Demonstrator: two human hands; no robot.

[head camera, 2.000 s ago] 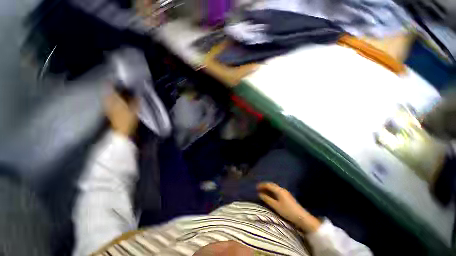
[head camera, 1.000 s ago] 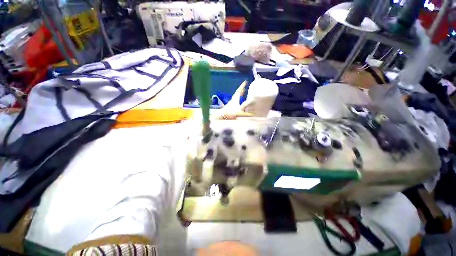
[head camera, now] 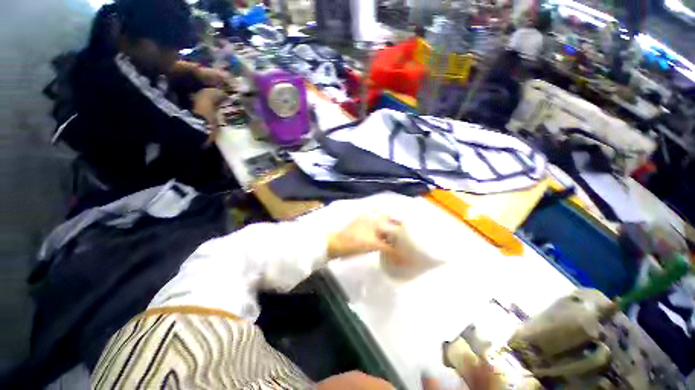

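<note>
My left hand (head camera: 362, 236), in a white sleeve, is over the white machine table (head camera: 396, 305), its fingers curled and blurred. A pale beige blur lies beside the fingertips; I cannot tell if the hand holds anything. Blurred fingers, seemingly my right hand (head camera: 469, 372), show at the bottom edge by the beige sewing machine (head camera: 564, 339), mostly cut off; their grip cannot be told. A pale grey garment piece with dark lines (head camera: 449, 152) is heaped at the table's far side.
A person in dark clothing (head camera: 145, 107) sits at the purple sewing machine (head camera: 283, 107) on the upper left. A dark garment (head camera: 137, 259) hangs left of my arm. An orange strip (head camera: 476, 221) and a blue bin (head camera: 579, 244) lie beyond the table surface. Another beige machine (head camera: 579, 122) stands behind.
The view has swung left, so the machine now sits at lower right and the neighbouring person shows. My left hand has come into view over the table; only its sleeve showed before.
</note>
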